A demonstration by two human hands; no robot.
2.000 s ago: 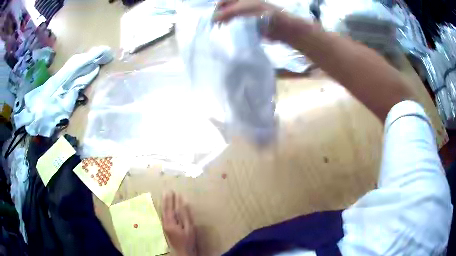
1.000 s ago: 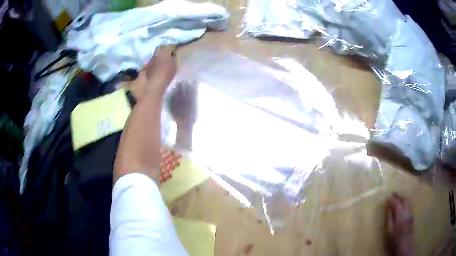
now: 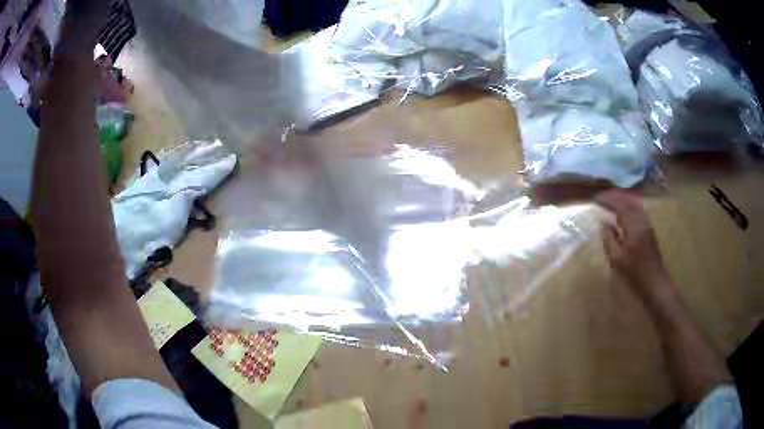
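Observation:
Clear poly bags (image 3: pixel 289 272) lie flat and shiny in front of me. My right hand (image 3: pixel 628 230) is at their right, with its fingers closed on the stretched corner of a clear bag. My left arm reaches up the left side; my left hand (image 3: pixel 84 25) is dark and blurred at the top edge, and its fingers cannot be made out. A blurred grey-white sheet (image 3: pixel 243 75), cloth or film, runs from near that hand down over the bags. Whether the left hand grips it is unclear.
Bagged white garments (image 3: pixel 570 100) line the far side. Dark snips (image 3: pixel 727 207) lie at right. A pale garment (image 3: pixel 155 209) with black hooks is at left. A yellow sheet with red-orange dots (image 3: pixel 251 360) lies near front left, beside other yellow sheets (image 3: pixel 327 416).
My left hand has moved from the bags' left edge to the upper left. My right hand has moved up from the lower right onto the bag corner. The blurred sheet now crosses the bags.

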